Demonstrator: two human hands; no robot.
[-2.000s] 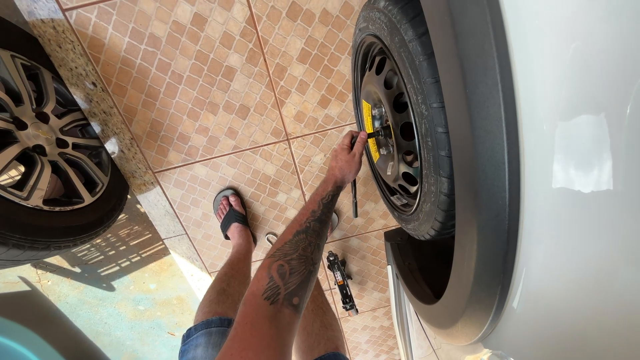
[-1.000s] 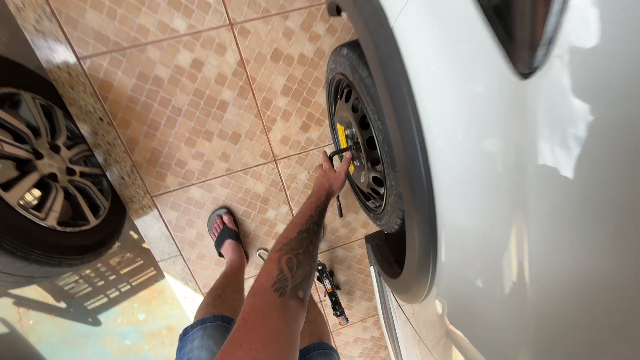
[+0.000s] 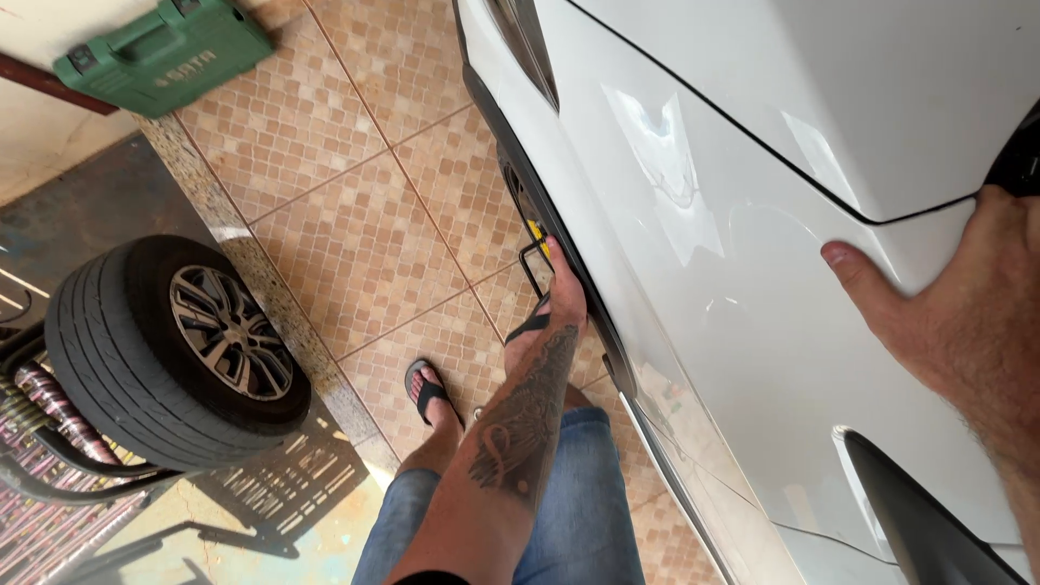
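Note:
My left hand (image 3: 565,284), on the tattooed arm, is at the wheel beside the fender and holds the socket end of a black bent lug wrench (image 3: 526,264); its fingers are partly hidden. Behind it, the spare wheel (image 3: 520,191) with a yellow label (image 3: 538,236) shows as a narrow strip under the dark wheel-arch trim (image 3: 532,154). The wrench's long arm runs down toward my foot in a black flip-flop (image 3: 528,327); contact between them is unclear. My right hand (image 3: 942,301) lies on the white car body (image 3: 731,325), thumb spread, its fingertips hidden at a dark gap.
An alloy wheel with its tire (image 3: 231,333) stands at the left, by a granite ledge (image 3: 276,284) and a metal rack (image 3: 49,439). A green SATA tool case (image 3: 171,57) is at the upper left. My other flip-flop (image 3: 429,394) is on the tiled floor (image 3: 366,244).
My right hand has come into view on the car body. My left hand remains at the wrench. The view has moved, now showing more of the car and the green case.

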